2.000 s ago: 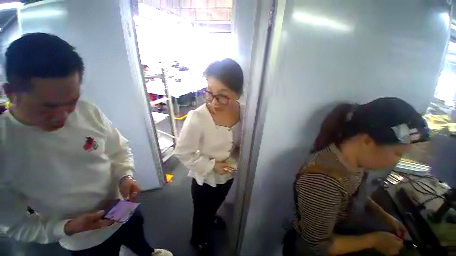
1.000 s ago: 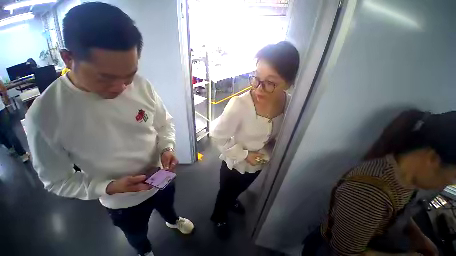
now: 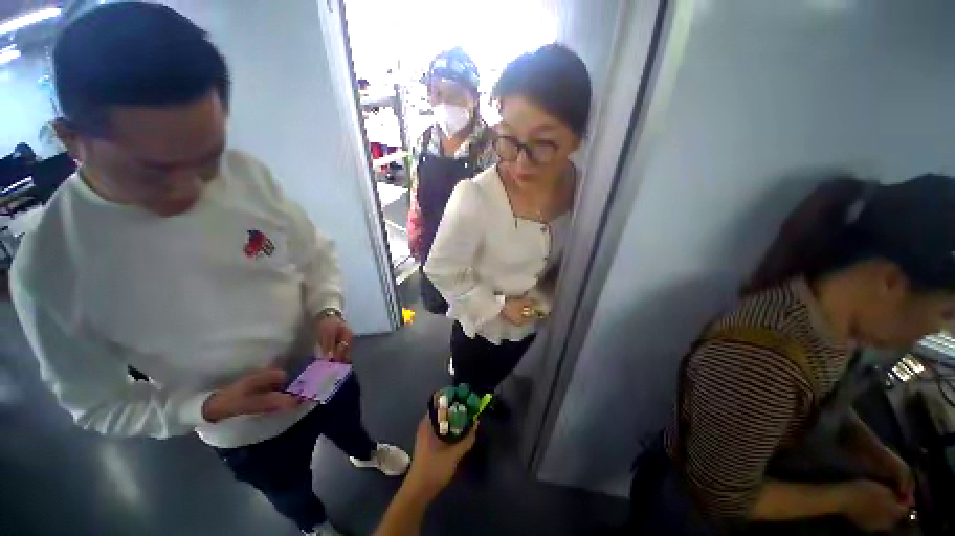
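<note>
My left hand (image 3: 438,458) reaches up from the bottom edge, a little left of centre. It is closed around a small dark cup (image 3: 440,421). Several short green and pale items (image 3: 458,406) stand packed in the cup, and one bright yellow-green piece (image 3: 482,406) sticks out at its right side. My fingers are partly hidden by the cup. My right hand is not in view.
A person in a white sweatshirt (image 3: 157,304) holds a phone (image 3: 319,381) at left. A person in a white blouse (image 3: 487,262) stands in the doorway, a masked person (image 3: 448,157) behind. A seated person in a striped top (image 3: 743,419) works at right. A grey door frame (image 3: 602,241) stands between.
My left hand has come into view with the cup of green items. A masked person has appeared in the doorway. The view has swung right, then partly back left.
</note>
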